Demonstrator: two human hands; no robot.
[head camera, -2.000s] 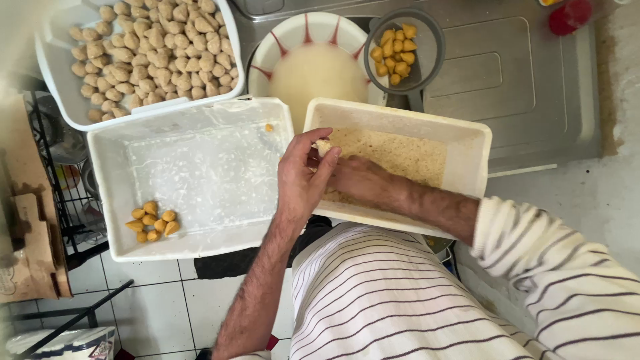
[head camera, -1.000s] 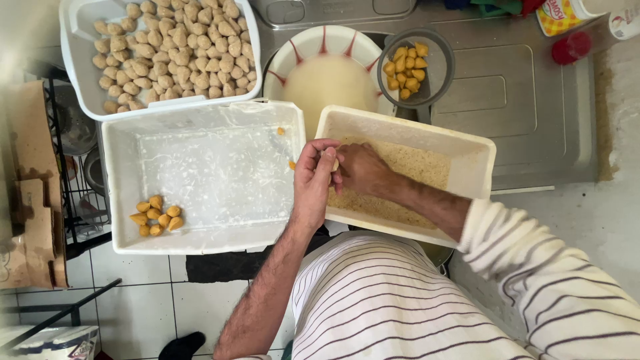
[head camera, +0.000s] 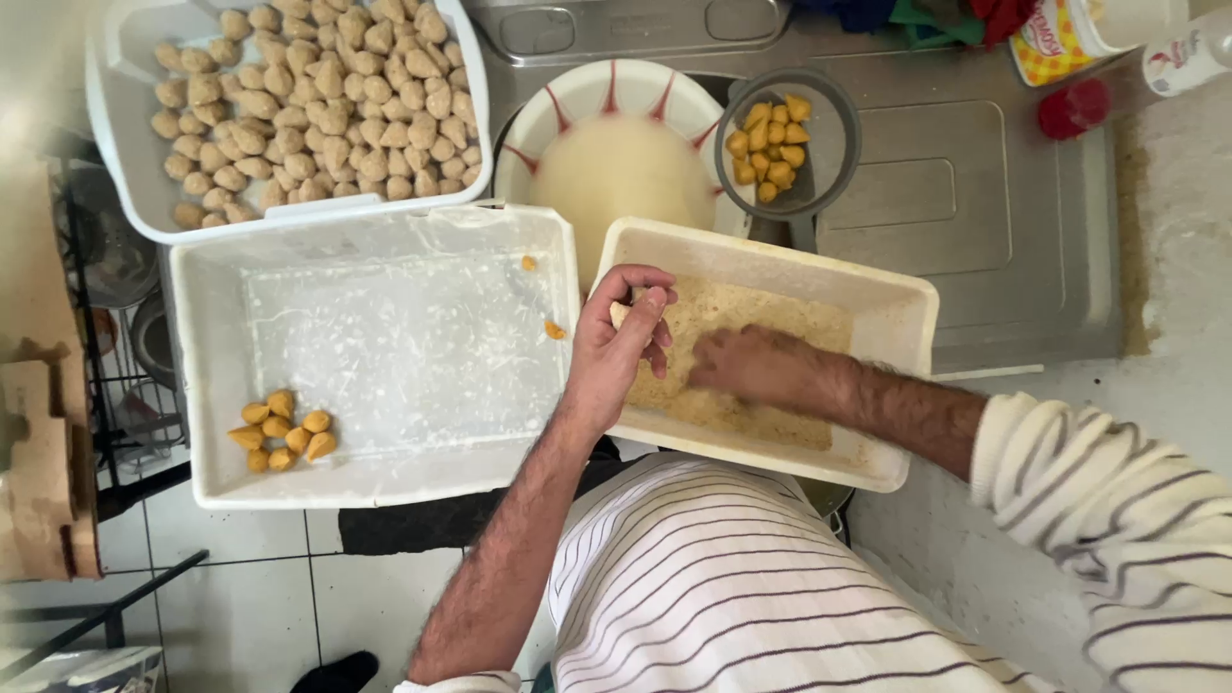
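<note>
My left hand (head camera: 628, 332), over the left wall of the crumb tub, holds a pale dough piece (head camera: 619, 313) between its fingers. My right hand (head camera: 736, 361), blurred, is down at the breadcrumbs (head camera: 712, 298) in the white plastic tub (head camera: 881, 289); whether its fingers hold anything cannot be seen. Several orange drop-shaped dough pieces (head camera: 279, 428) lie in one corner of the white tub (head camera: 385, 496) at left. Breaded pieces (head camera: 327, 106) fill a bluish-white tub (head camera: 120, 164) behind it. More orange pieces (head camera: 770, 144) sit in a grey strainer (head camera: 847, 125) beside a bowl (head camera: 525, 120) of pale liquid (head camera: 621, 183).
The steel sink top (head camera: 1039, 250) runs behind and right of the tubs. A bottle with a red cap (head camera: 1073, 108), a yellow-labelled container (head camera: 1049, 48) and cloths (head camera: 924, 19) lie at its far right. A black wire rack (head camera: 106, 385) stands at left.
My right hand has moved away from my left hand, rightward over the crumbs; the two were together a second ago. My left hand keeps its place at the tub's left wall.
</note>
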